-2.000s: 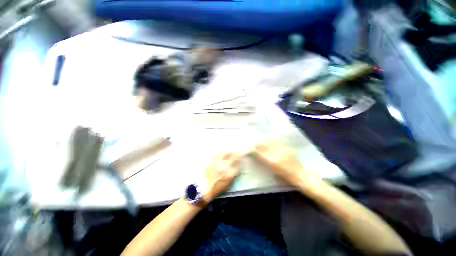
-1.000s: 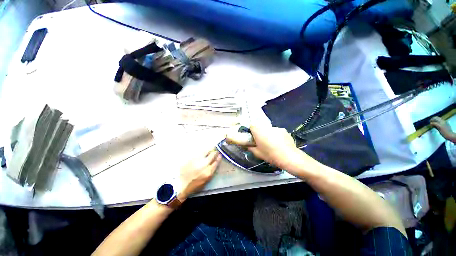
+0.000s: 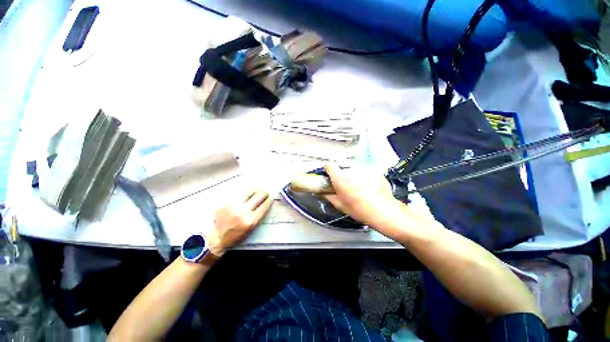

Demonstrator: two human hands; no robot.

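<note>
My right hand [image 3: 358, 194] grips the wooden handle of the steam iron [image 3: 321, 207], which lies near the table's front edge. A beige fabric piece [image 3: 281, 215] shows at the iron's tip, partly hidden under the iron. My left hand [image 3: 237, 220] lies flat with fingers together at the left end of that piece, its fingertips close to the iron; whether it grips the cloth is not clear. Pressed pieces [image 3: 314, 137] lie overlapping just beyond the iron. A wide beige piece [image 3: 190, 179] lies left of my left hand.
Stacks of cut pieces [image 3: 93, 167] stand at left, with a grey tie strip [image 3: 146, 210] reaching the table edge. A tied bundle [image 3: 254, 70] lies at upper middle. The black iron rest cloth [image 3: 481, 180] is at right, under the hose [image 3: 441, 110]. A blue padded arm [image 3: 401, 27] is behind.
The right hand took up the iron from the rest at right and brought it to the front edge. Since then the left hand has slid left along the edge, and the view has shifted.
</note>
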